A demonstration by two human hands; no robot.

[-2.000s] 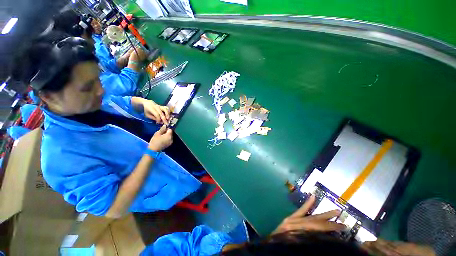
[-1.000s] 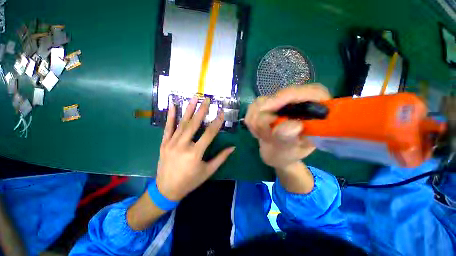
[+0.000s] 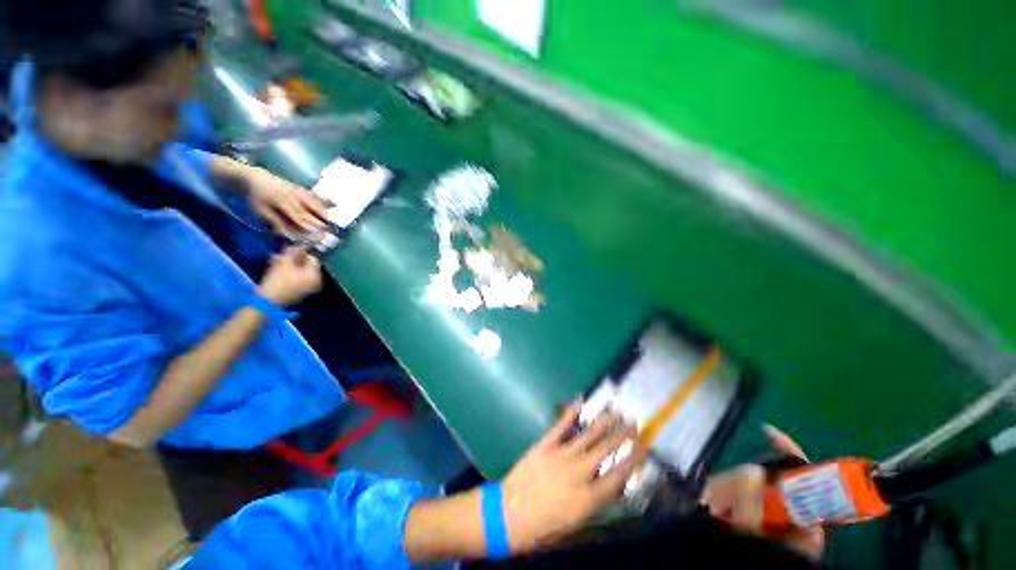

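Observation:
The black-framed tablet assembly (image 3: 691, 390) lies on the green bench mat at the lower right, with a silver-white inside and an orange stripe. My left hand (image 3: 568, 479), with a blue wrist strap (image 3: 494, 520), lies with fingers spread over the tablet's near end. My right hand (image 3: 741, 498) is shut on the orange electric screwdriver (image 3: 822, 493) beside the tablet's near right corner. The screwdriver's tip is hidden. The view is blurred, and the small parts under my fingers cannot be told.
A pile of small modules (image 3: 490, 278) and white leads (image 3: 462, 192) lie left of the tablet. A worker in a blue smock (image 3: 189, 301) handles another tablet (image 3: 354, 189) at the left. Waiting tablets (image 3: 440, 94) stand along the far edge by the green partition (image 3: 769, 123).
The view has swung left from the straight-down view, bringing the neighbouring worker and partition back in. My left hand stays on the tablet's near end and my right hand still holds the screwdriver.

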